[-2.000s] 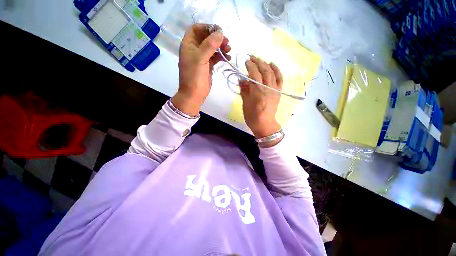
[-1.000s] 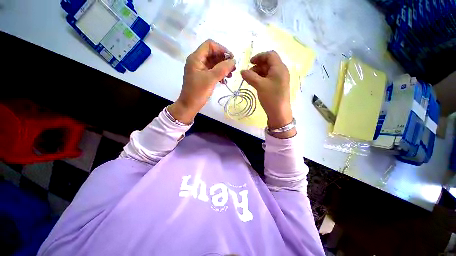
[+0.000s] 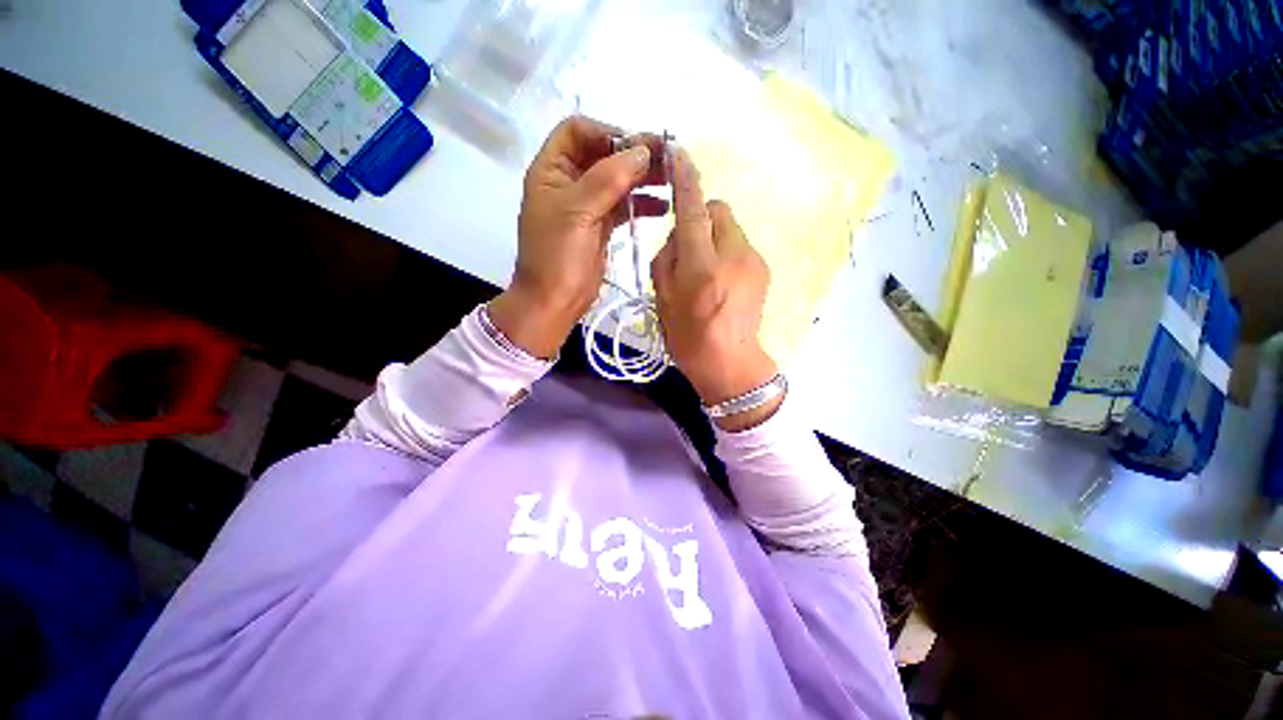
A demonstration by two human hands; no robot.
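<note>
A white cable coil (image 3: pixel 623 342) hangs below my hands, over the table's front edge. Its cord runs up to the fingertips. My left hand (image 3: pixel 574 225) pinches the cable's end between thumb and forefinger. My right hand (image 3: pixel 711 281) has its forefinger raised against the left fingertips beside the plugs; its other fingers are curled near the cord. The plugs are small and partly hidden by the fingers, so their type cannot be told. Whether the right fingers grip the cable is unclear.
Flattened blue-and-white cartons (image 3: pixel 314 80) lie at the left. A yellow sheet (image 3: pixel 816 183) lies behind my right hand. At the right are a cutter knife (image 3: pixel 915 314), a plastic-wrapped yellow packet (image 3: pixel 1016 296) and bundled cartons (image 3: pixel 1157 352). Another coil (image 3: pixel 763 17) lies at the back.
My hands have come together at the fingertips. The coil has moved toward my body, off the yellow sheet, and now hangs past the table edge.
</note>
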